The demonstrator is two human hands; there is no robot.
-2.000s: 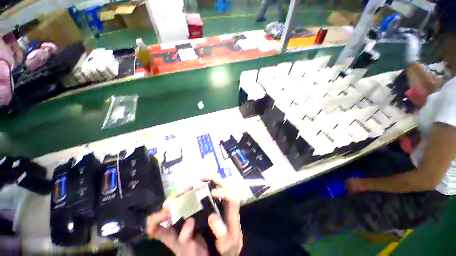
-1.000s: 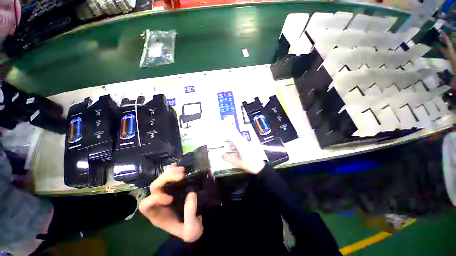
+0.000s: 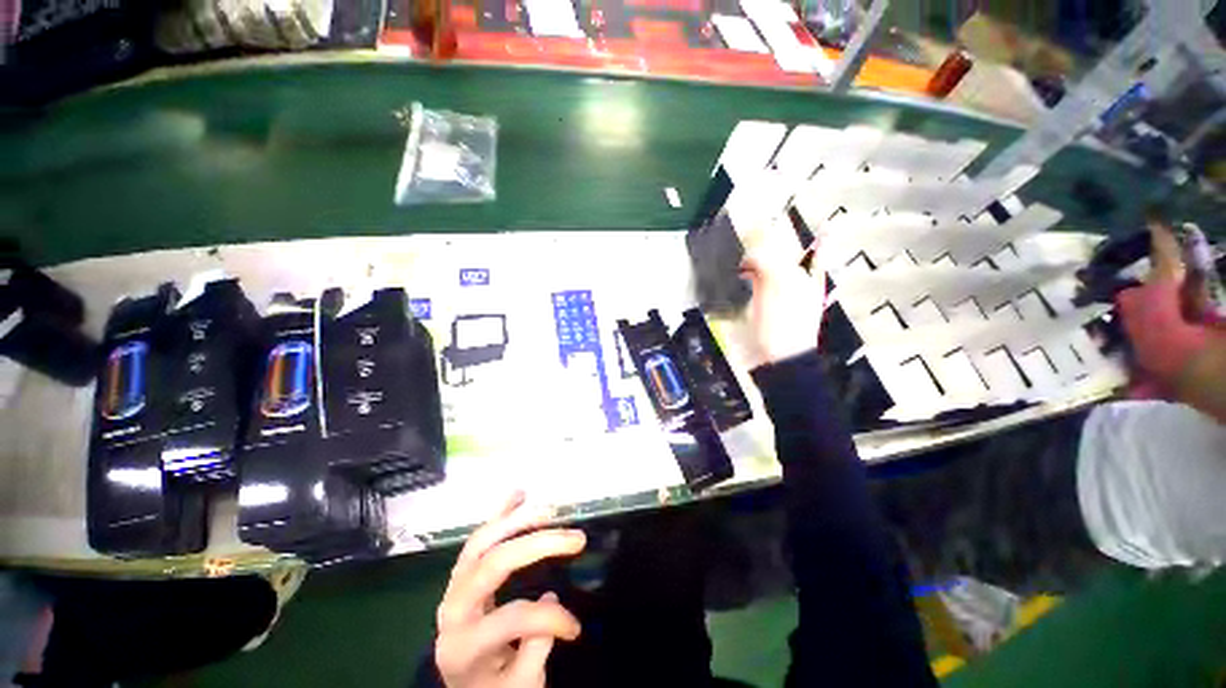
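My left hand point(image 3: 508, 598) is in front of the bench edge, fingers curled but apart, with nothing seen in it. My right hand point(image 3: 784, 307) is at the left side of the standing block of open black cartons point(image 3: 928, 276), whose white flaps point up. The hand is overexposed, and its grip on any carton cannot be made out. A small fanned pile of black carton blanks point(image 3: 675, 387) lies left of my right forearm. Two thick stacks of black blanks point(image 3: 159, 417) lie at the left; the nearer one point(image 3: 336, 403) has a pale strap across it.
A white printed sheet point(image 3: 518, 430) covers the bench middle. Black closed boxes point(image 3: 47, 329) lie at the far left. A clear plastic bag point(image 3: 446, 159) lies on the green conveyor point(image 3: 565, 175) behind. A neighbouring person's hands point(image 3: 1167, 323) are at the block's right end.
My left hand held a dark carton and now shows empty, lower down. My right hand moved from over the sheet to the carton block. The view has also shifted.
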